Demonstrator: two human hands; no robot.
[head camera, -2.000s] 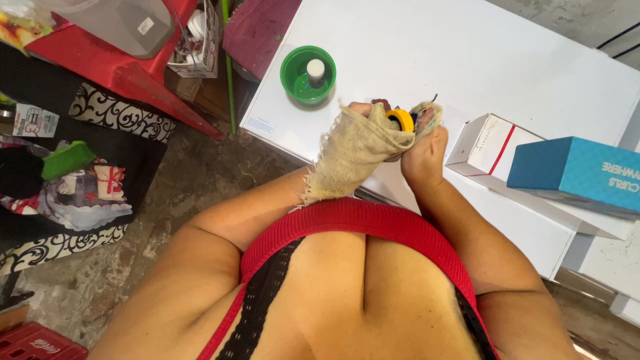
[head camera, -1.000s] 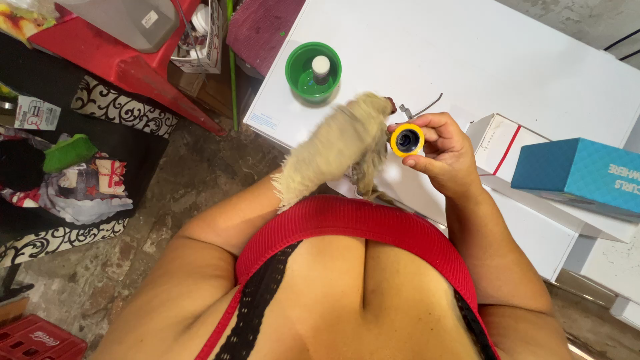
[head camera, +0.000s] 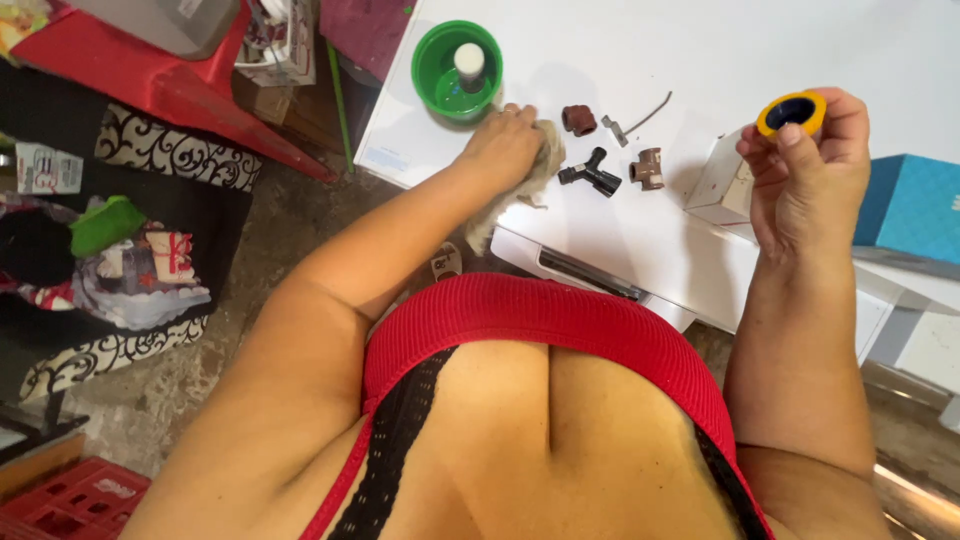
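My left hand (head camera: 504, 150) is on a crumpled beige cloth (head camera: 551, 154) at the table's edge, below a green plastic tub (head camera: 421, 75) that holds a white-capped container (head camera: 470, 61). Raised at the right, my right hand (head camera: 806, 161) grips a yellow ring-shaped part with a dark inside (head camera: 772, 116). Between the hands lie a reddish-brown pipe elbow (head camera: 579, 120), a black branched pipe fitting (head camera: 594, 174), a brown pipe tee (head camera: 646, 169) and a small metal piece (head camera: 615, 130) beside a thin bent rod (head camera: 649, 114).
On the white table (head camera: 720, 45), a white box (head camera: 721, 184) and a blue box (head camera: 911, 206) stand at the right. An open drawer (head camera: 585, 271) juts out near my body. A red plastic chair (head camera: 150, 67), a dark cloth-covered surface and a red crate (head camera: 75, 499) are at the left.
The cloth has come off my left hand, which is now bare and pressing on it. My right hand has moved right with the yellow part. Several pipe fittings now show on the table.
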